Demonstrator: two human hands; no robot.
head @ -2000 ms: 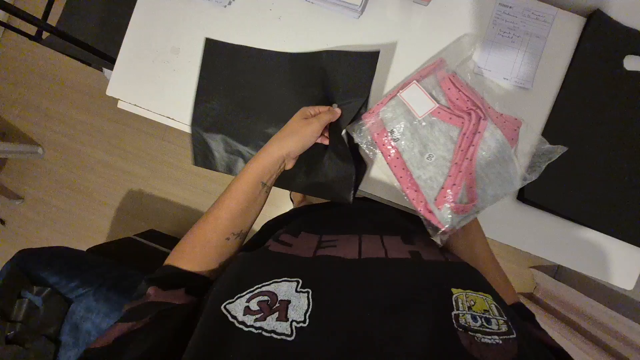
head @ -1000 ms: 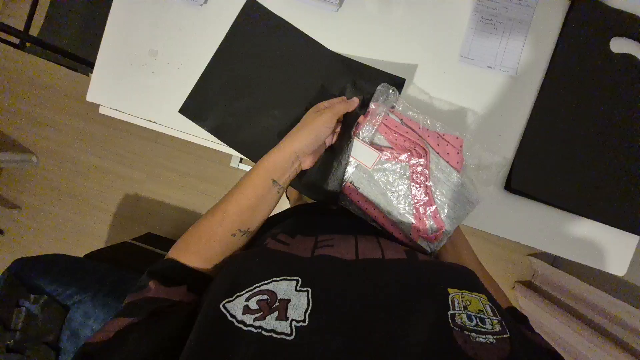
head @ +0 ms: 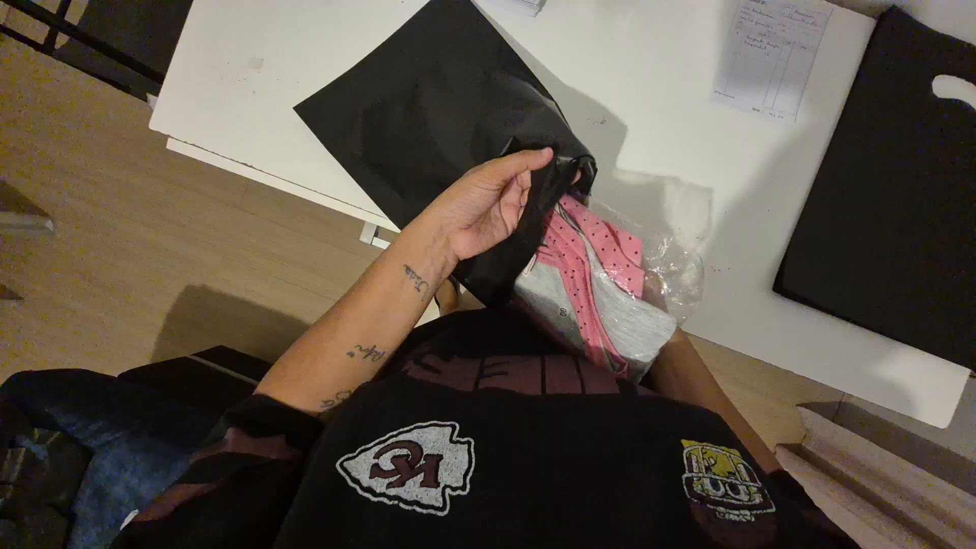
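Observation:
My left hand (head: pixel 496 198) grips the edge of a black plastic bag (head: pixel 435 99) between thumb and fingers, near the bag's mouth. A folded garment (head: pixel 595 282), grey with pink dotted trim, lies in a clear plastic bag (head: pixel 682 278); its upper left end meets the black bag's mouth and is partly covered by it. My right forearm comes up from the lower right behind the garment packet. The right hand itself is hidden beneath the packet, so its grip cannot be seen.
The white table (head: pixel 656 84) spans the top. A paper slip with writing (head: pixel 770 61) lies at the back right. A black bag with a cut-out handle (head: pixel 892 183) lies at the right, and a paper stack (head: pixel 526 6) at the back edge.
The garment packet has moved to the black bag's mouth, and its end now sits against or inside it. The black bag has turned, with its mouth toward the packet.

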